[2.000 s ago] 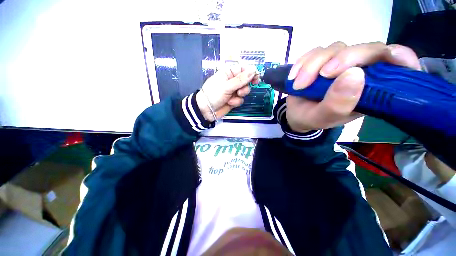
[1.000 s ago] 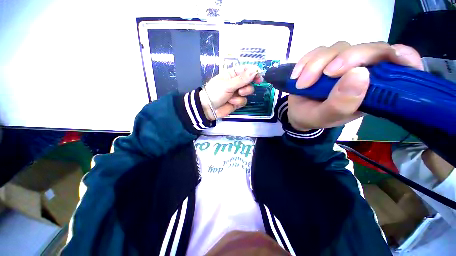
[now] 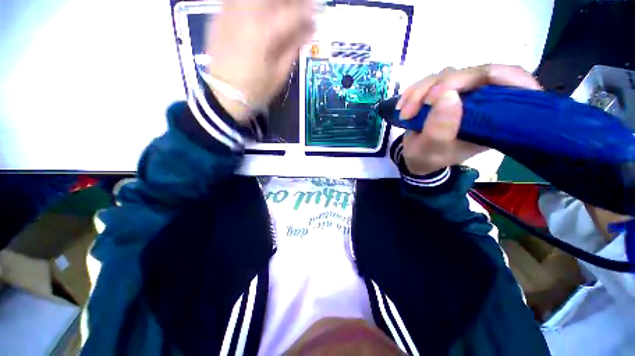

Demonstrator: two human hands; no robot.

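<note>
The flat unit housing [image 3: 399, 42] lies on the white tabletop, pale-rimmed with a black outer edge. Its right half holds the green circuit board [image 3: 341, 115] with a dark round spot. A dark panel [image 3: 284, 122] fills the left half, partly covered by my left hand. My left hand [image 3: 261, 52] is raised over the panel, blurred; its fingertips are unclear, so I cannot tell if it holds anything. My right hand [image 3: 445, 115] grips the blue electric screwdriver [image 3: 543, 132]. Its dark nose [image 3: 388, 109] points left at the board's right edge; contact cannot be told.
A pale box with a metal mechanism [image 3: 604, 94] stands at the right. A black cable [image 3: 550, 240] runs below the screwdriver. Another person's pale sleeve [image 3: 578, 219] shows at lower right. Cardboard boxes [image 3: 69, 268] are on the floor at lower left.
My left hand has left the screwdriver nose and moved up and left, uncovering the board. The screwdriver's nose has shifted slightly right. The pale box has come into view.
</note>
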